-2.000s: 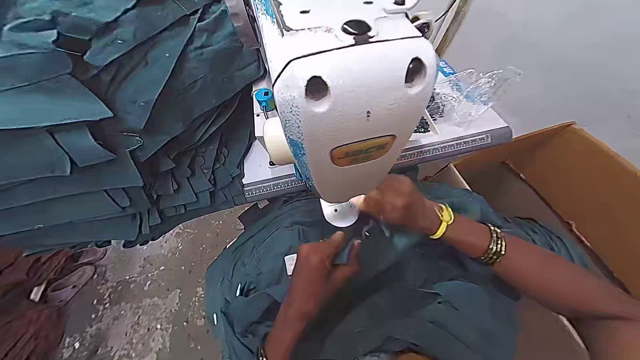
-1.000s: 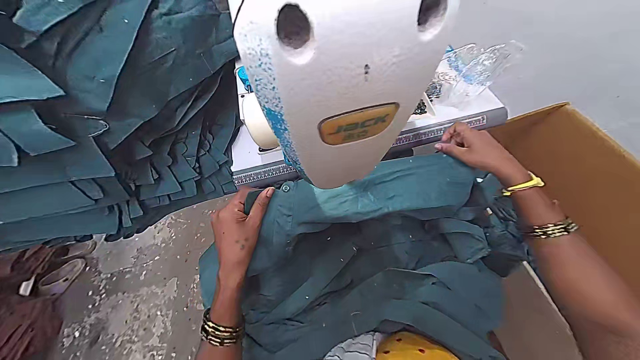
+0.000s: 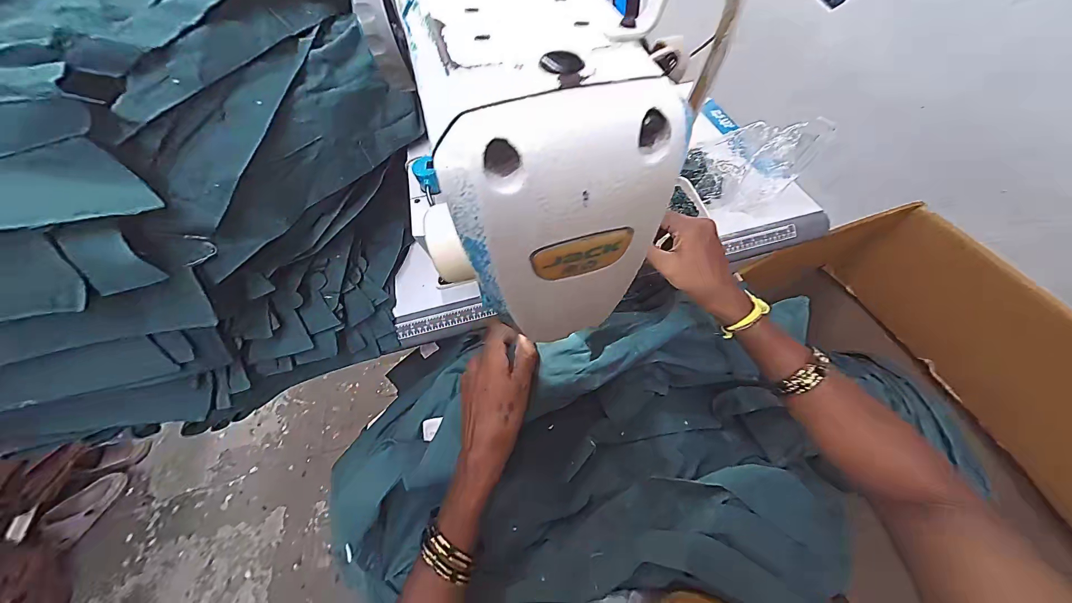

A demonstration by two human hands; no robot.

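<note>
A white Jack sewing machine head fills the upper middle and hides its needle area. Dark teal garment fabric hangs in folds below it and over my lap. My left hand pinches the fabric's edge at the front edge of the machine bed, just left of the machine's nose. To the right of the head, my right hand is raised over the bed beside a small tray of dark bits, with fingers bent together; whether something small is between them cannot be told.
Stacked teal fabric pieces rise at the left. An open cardboard box stands at the right. Crumpled clear plastic lies on the white machine table, which has a ruler along its front edge. Sandals are on the floor at lower left.
My right hand has left the fabric's right part and is now up beside the machine head. My left hand has moved right along the bed's front edge, still on fabric. The view has shifted.
</note>
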